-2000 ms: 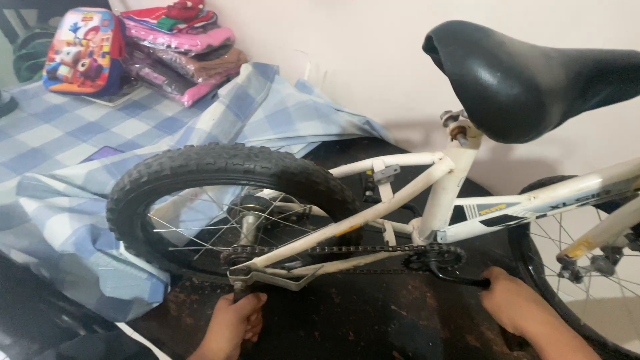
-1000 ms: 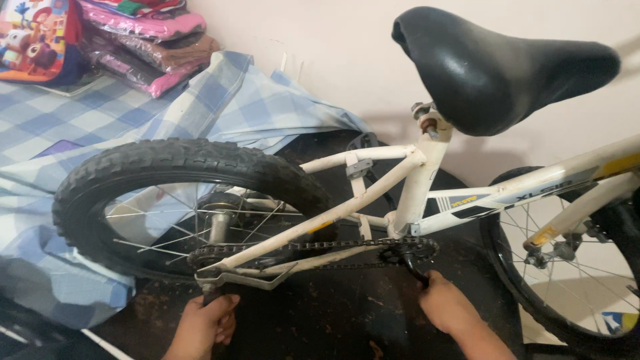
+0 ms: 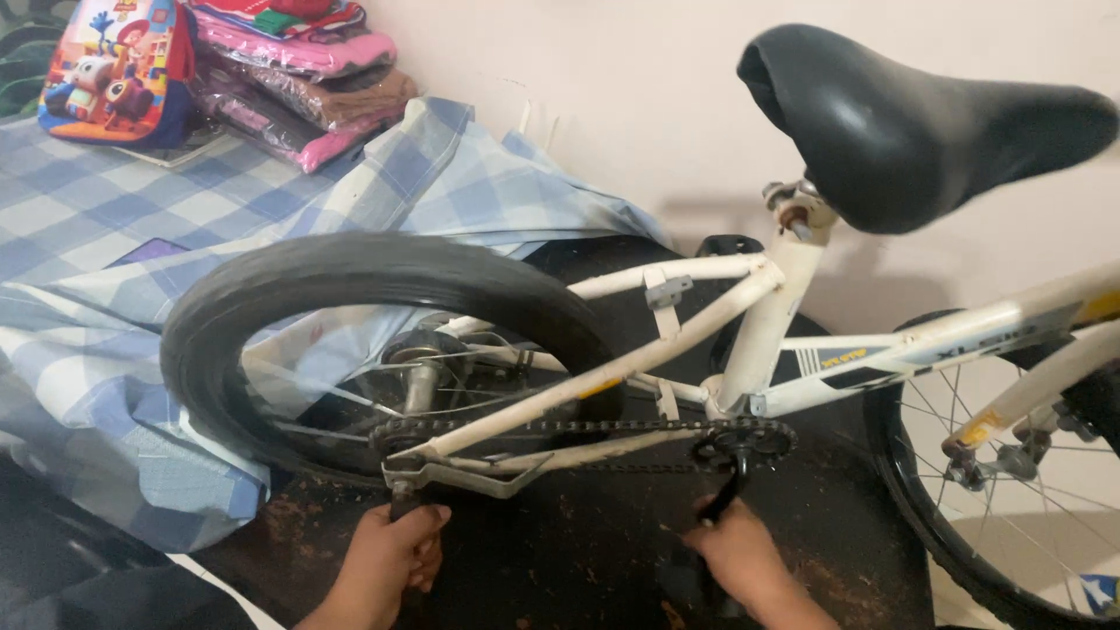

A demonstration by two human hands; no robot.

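Observation:
A white bicycle frame (image 3: 691, 328) with a black saddle (image 3: 901, 131) stands on a dark surface. My left hand (image 3: 402, 542) is closed around a dark handle or peg at the rear axle end, just below the metal bracket (image 3: 499, 481). My right hand (image 3: 735, 547) grips the end of the black crank arm (image 3: 739, 481) under the chainring (image 3: 774, 442). The chain (image 3: 577, 426) runs from the chainring to the rear sprocket. The rear wheel's tyre (image 3: 385, 254) looks motion-blurred. What exactly my left hand holds is partly hidden by its fingers.
A blue-and-white checked cloth (image 3: 219, 206) lies beside and behind the rear wheel. A cartoon-printed backpack (image 3: 118, 74) and plastic-wrapped clothes (image 3: 306, 79) sit at the back left. The front wheel (image 3: 901, 472) is at the right, and a pale wall (image 3: 612, 79) rises behind.
My right hand and the crank have swung from right of the chainring to below it. The rear tyre's knobs, distinct before, are now blurred. My left hand keeps its place at the rear axle.

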